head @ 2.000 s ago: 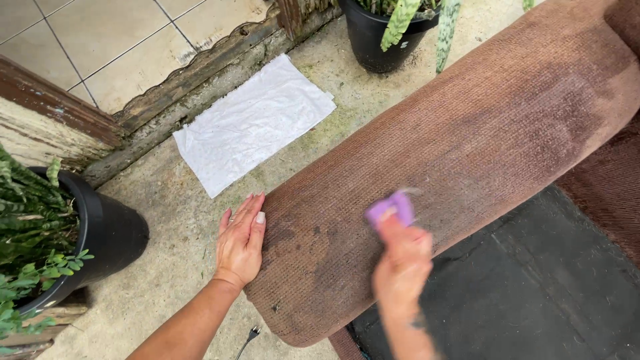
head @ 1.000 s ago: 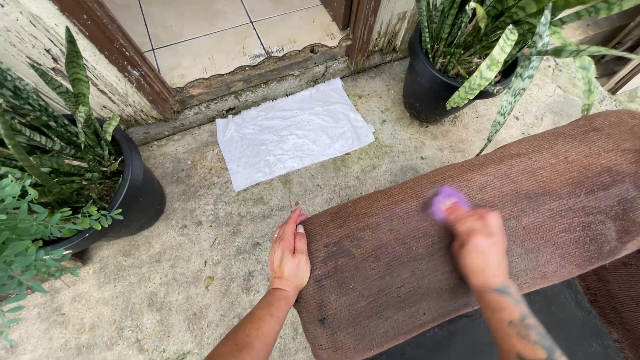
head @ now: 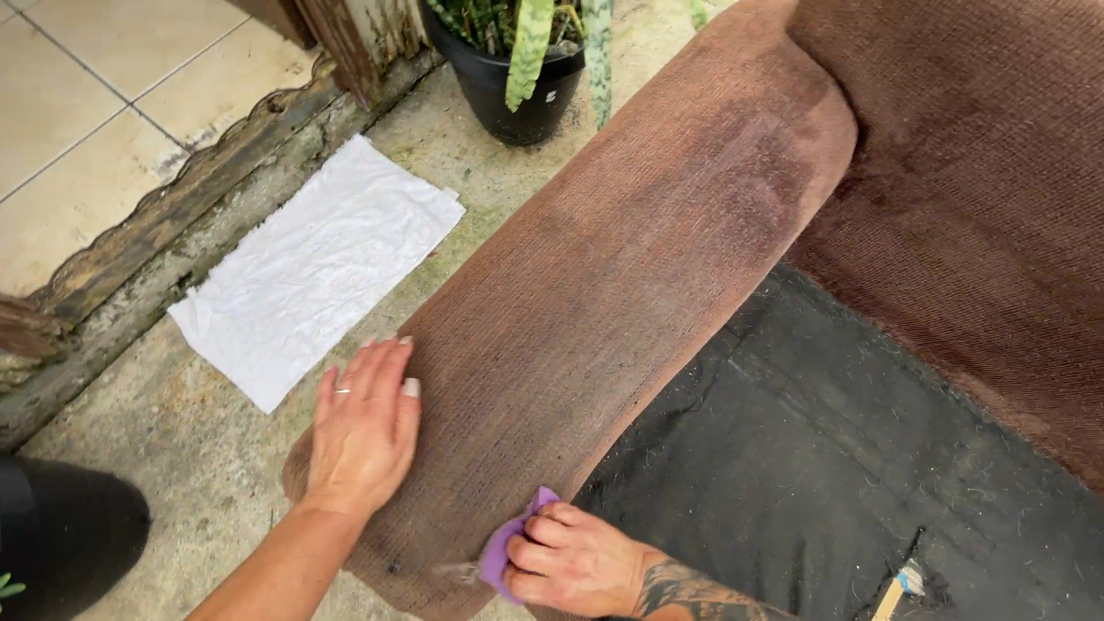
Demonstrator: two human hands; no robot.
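The brown fabric armrest of a sofa (head: 586, 285) runs diagonally across the view, with dark damp-looking patches near its far end. My right hand (head: 573, 556) grips a purple cloth or sponge (head: 509, 548) against the armrest's near end, at the inner edge. Flat on the armrest's outer side, my left hand (head: 366, 423) rests with fingers spread a little, a ring on one finger and nothing held. Beyond it a white towel (head: 319, 267) lies on the concrete floor, apart from the hand.
Black lining (head: 776, 448) covers the sofa's seat base, where a light-handled brush (head: 897, 591) lies. The brown backrest (head: 975, 207) is at right. One black plant pot (head: 517, 95) stands beyond the armrest, another (head: 69, 535) at lower left. A worn wooden doorsill (head: 190, 181) borders tiles.
My right hand has moved with the purple item from the middle of the armrest to its near end. My left hand stays at the outer side. The view has shifted and turned considerably.
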